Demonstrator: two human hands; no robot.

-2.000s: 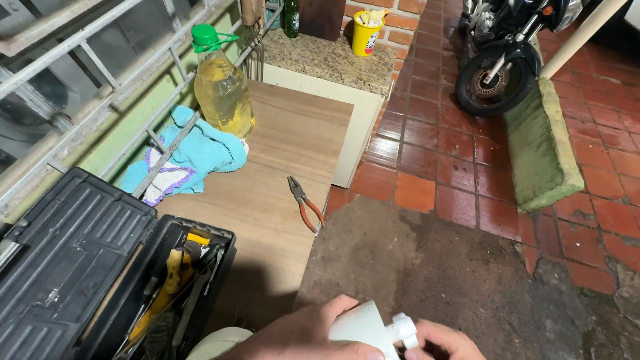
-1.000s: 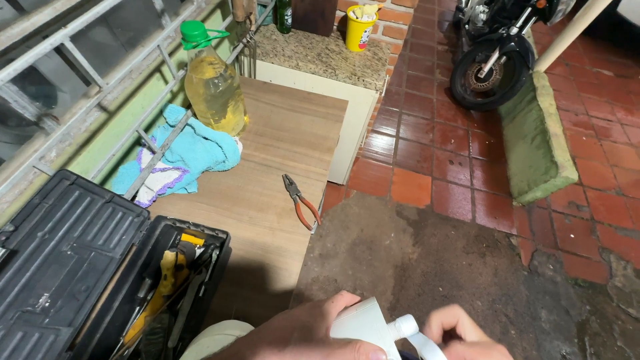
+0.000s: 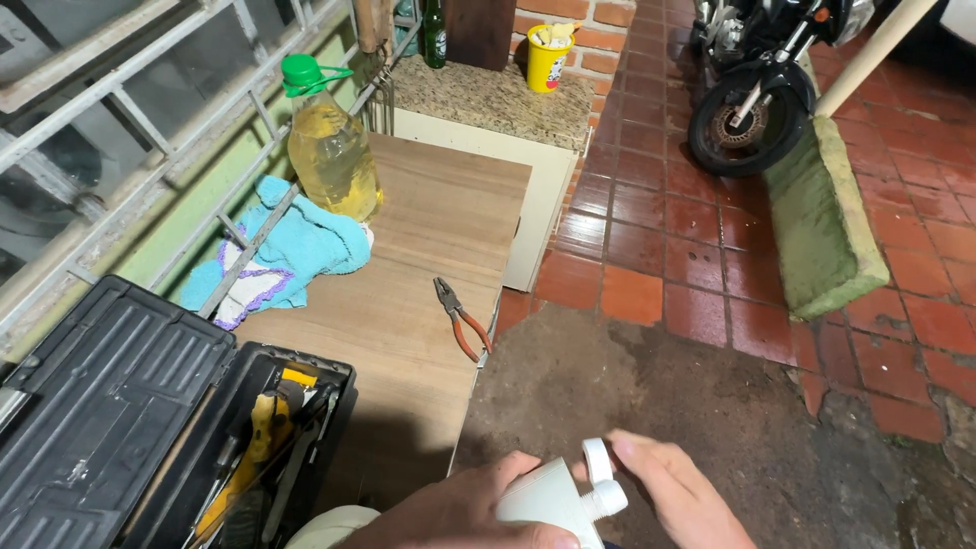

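Note:
My left hand [image 3: 457, 503] grips a white plastic box-like body [image 3: 545, 499] at the bottom centre. A short threaded spout [image 3: 605, 499] sticks out of its right side. A white plastic ring [image 3: 596, 460] stands just above the spout, off the thread. The fingertips of my right hand [image 3: 671, 484] are at the ring's right edge and seem to pinch it. Combination pliers with orange-red handles [image 3: 463, 320] lie on the wood-grain board [image 3: 412, 229], up and to the left of my hands.
An open black toolbox [image 3: 347, 381] with yellow-handled tools is at lower left. Behind it are a turquoise cloth [image 3: 328, 236] and a plastic jug of yellow liquid [image 3: 335, 156]. A yellow cup [image 3: 547, 67] stands on a granite top [image 3: 473, 99]. A motorcycle [image 3: 751, 114] is parked beyond the tiles.
My right hand has moved away from the spout. The white ring, around the spout base two seconds ago, is now off it, and the thread shows. My left hand still holds the white body.

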